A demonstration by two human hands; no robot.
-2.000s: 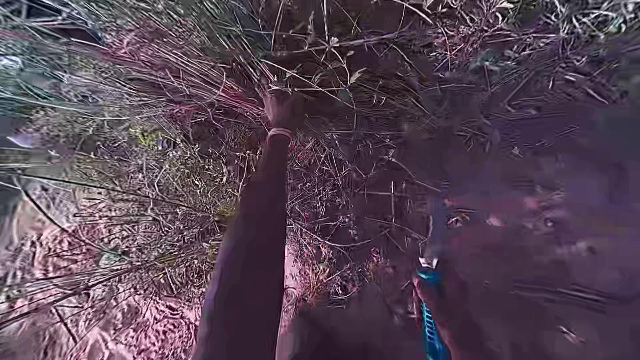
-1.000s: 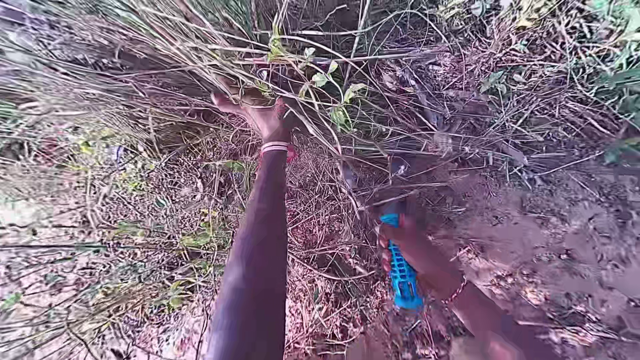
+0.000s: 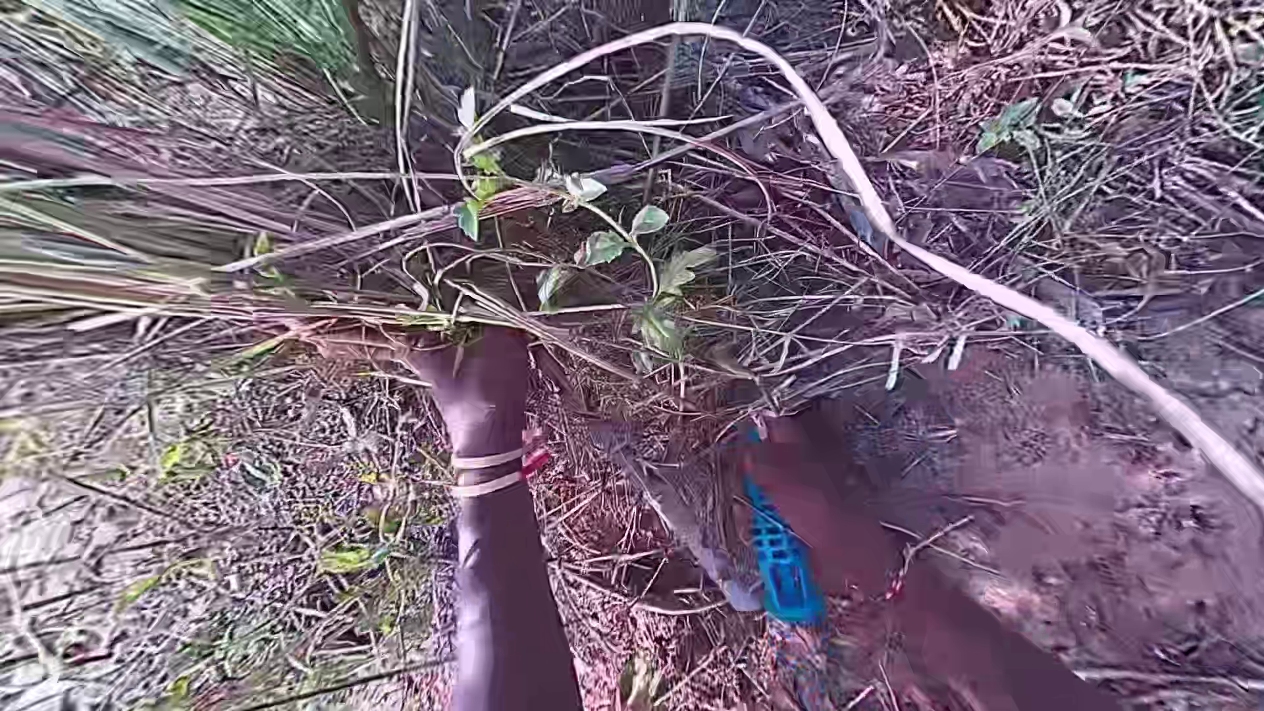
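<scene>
My left hand (image 3: 454,370), with bands around its wrist, is closed around a bundle of long dry grass stalks (image 3: 197,296) that stretch to the left; stems hide part of its fingers. To its right and lower, my right hand (image 3: 810,474) grips the blue textured handle (image 3: 785,573) of a tool. The tool's working end is not clearly visible among the stems. A leafy green vine (image 3: 622,242) lies over the stalks just above my left hand.
A thick pale stem (image 3: 839,148) arches over the upper middle and runs down to the right edge. Tangled dry stems (image 3: 1086,197) cover the upper right. Bare soil (image 3: 1047,474) shows at the right, and low green weeds (image 3: 346,558) grow at the lower left.
My left hand, spread against the stalks one second ago, is now closed on them. The blue-handled tool was farther right of my left hand two seconds ago. The view has shifted.
</scene>
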